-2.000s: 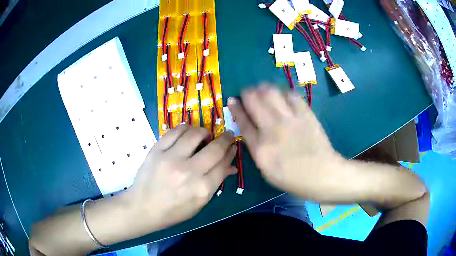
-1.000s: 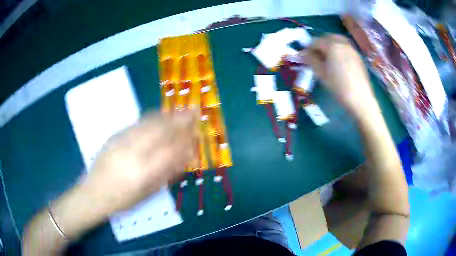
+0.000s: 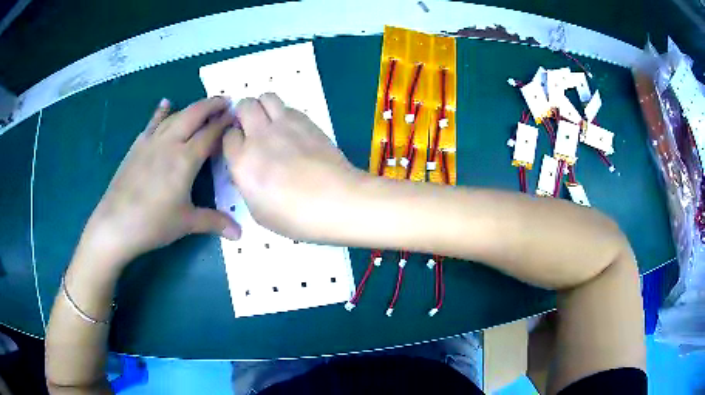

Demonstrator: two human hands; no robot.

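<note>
The white pad sheet (image 3: 282, 266) with regular rows of small dark dots lies on the green mat. My left hand (image 3: 154, 181) is over its left edge, thumb apart from the fingers. My right hand (image 3: 286, 166) is over the sheet's upper middle, fingers bent, fingertips meeting my left fingertips. Whether either hand pinches a pad or the sheet is hidden. The rows of waiting cells (image 3: 421, 50), orange with red-black lead wires (image 3: 396, 287), lie right of the sheet, partly covered by my right forearm.
A loose pile of padded cells (image 3: 567, 140) with white faces and tangled wires lies at the right. A clear bag (image 3: 680, 154) with reddish contents is at the far right. The pale rail (image 3: 232, 37) runs behind the mat (image 3: 77, 162). A cardboard box (image 3: 505, 359) is below the mat's front edge.
Both hands have moved to the pad sheet, the right one from the padded-cell pile. The view has shifted, so sheet, rows and pile appear further right. The sheet's dots now show.
</note>
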